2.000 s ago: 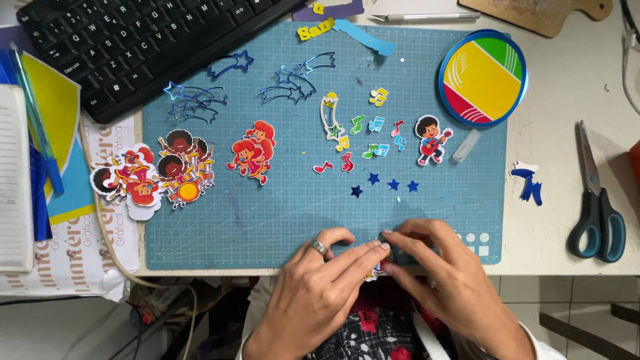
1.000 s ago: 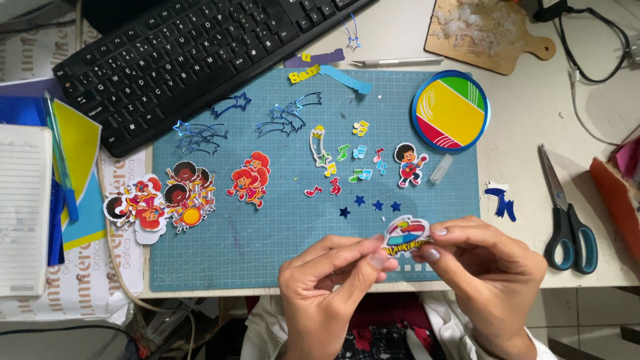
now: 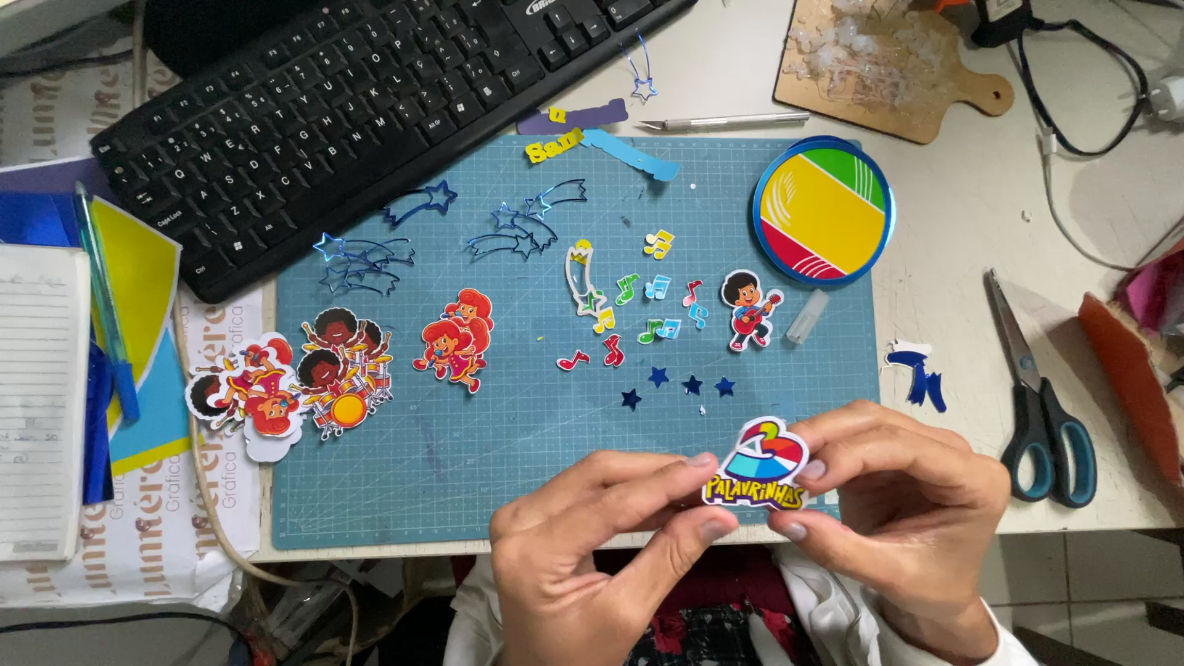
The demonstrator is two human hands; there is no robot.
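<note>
Both hands hold a small die-cut paper logo piece (image 3: 760,465) with a coloured heart shape and lettering, above the front edge of the blue cutting mat (image 3: 370,499). My left hand (image 3: 610,546) pinches its left side, and my right hand (image 3: 897,499) grips its right side. Beyond them lie dark blue stars (image 3: 692,385), small music-note cutouts (image 3: 659,287), a guitar-player cutout (image 3: 747,310) and a round tricolour disc with a blue rim (image 3: 823,211). Cutouts of red-haired singers (image 3: 455,340) and drummers (image 3: 344,370) lie to the left.
A black keyboard (image 3: 324,139) overlaps the mat's upper left. Behind the mat are a craft knife (image 3: 726,121) and a wooden board (image 3: 869,65). Scissors (image 3: 1041,407) lie at right, near blue scraps (image 3: 920,375). A notebook (image 3: 37,398) and pen (image 3: 106,296) are at far left.
Two seconds ago the hands were together at the mat's front edge, mostly covering the piece. It is now raised and faces the camera, its printed front showing between the fingers.
</note>
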